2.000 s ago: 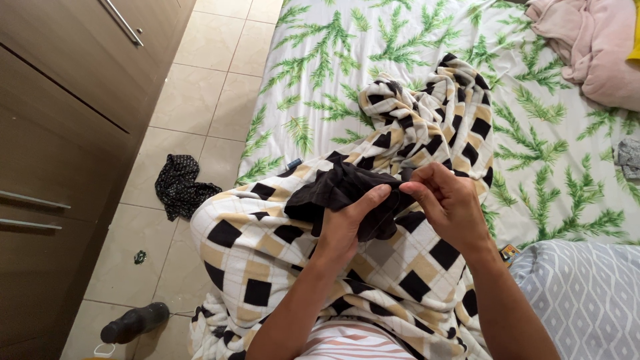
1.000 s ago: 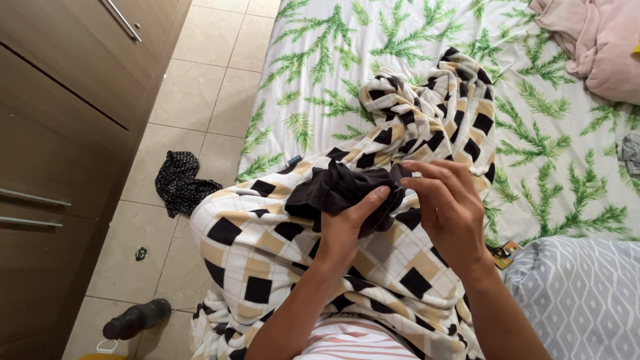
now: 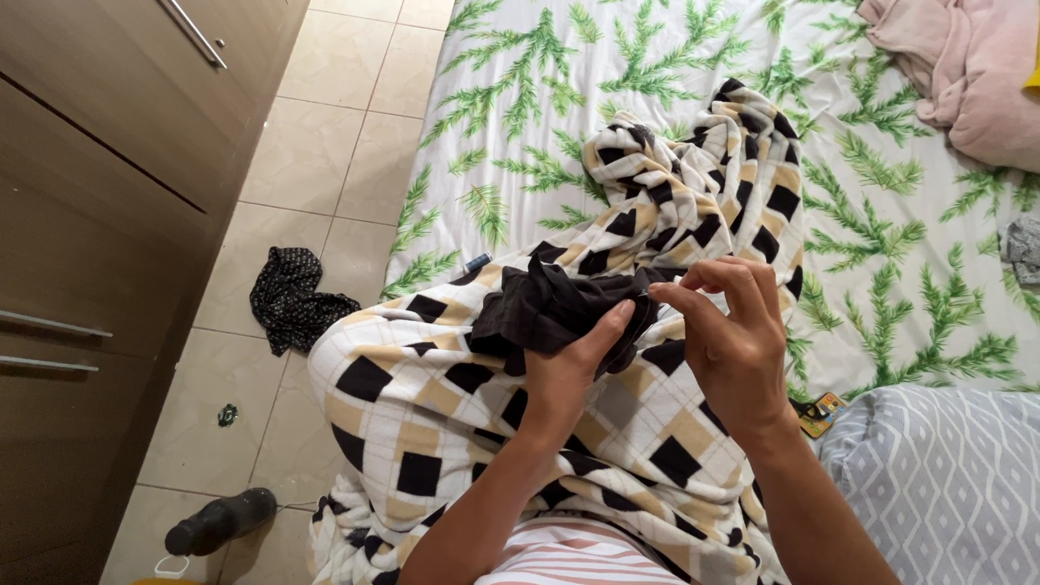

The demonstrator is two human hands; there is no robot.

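Observation:
A bunched black cloth point(image 3: 544, 313) lies over my lap on a blanket with black, tan and white checks point(image 3: 455, 382). My left hand point(image 3: 573, 370) grips the cloth, its thumb pressed on top near the right edge. At that edge is my right hand point(image 3: 727, 333), thumb and forefinger brought close together beside the fabric. Whether a needle or thread sits between those fingertips is too small to tell. A small spool of dark thread point(image 3: 478, 262) rests on the blanket just beyond the cloth.
Brown drawers point(image 3: 97, 244) stand at the left. A black patterned cloth point(image 3: 296, 301) and a dark bottle point(image 3: 221, 520) lie on the tiled floor. The bed has a leaf-print sheet point(image 3: 520, 106), a pink blanket point(image 3: 987, 97), a grey patterned pillow point(image 3: 934, 471) and a small colourful packet point(image 3: 821, 414).
My right hand lifted its fingers off the cloth's edge a little and has come back close beside it. My left hand has kept its grip on the black cloth.

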